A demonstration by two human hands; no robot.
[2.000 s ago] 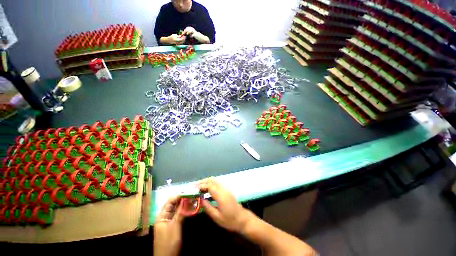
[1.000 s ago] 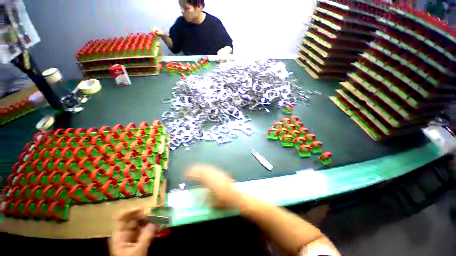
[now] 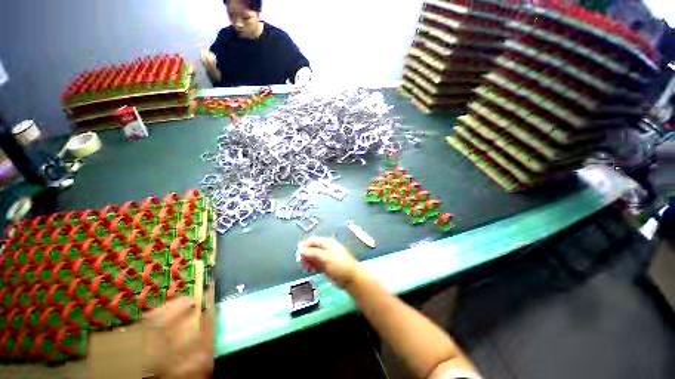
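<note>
My right hand [image 3: 327,259] is over the mat just behind the near edge, fingers bent together; a bit of something pale shows at its fingertips, too small to name. My left hand [image 3: 176,337] is blurred over the near right corner of the cardboard tray [image 3: 118,354]; whether it holds anything cannot be told. The dark fixture with a pale square rim [image 3: 303,296] stands on the green edge strip between my hands. Rows of green-and-red units [image 3: 111,259] fill most of the tray. The pile of pale square frames [image 3: 296,141] lies mid-table.
A loose cluster of green-and-red units [image 3: 403,194] lies right of the pile, near a pale flat tool [image 3: 361,235]. Tall stacks of loaded boards [image 3: 518,111] stand at right. A short stack [image 3: 129,89], a red-and-white box [image 3: 132,123] and a tape roll [image 3: 83,144] are at left. A person [image 3: 255,52] sits opposite.
My left hand has moved from the near edge to the tray's corner. My right hand has gone from the near edge towards the pile's side. The fixture now shows on the edge strip. The view has shifted.
</note>
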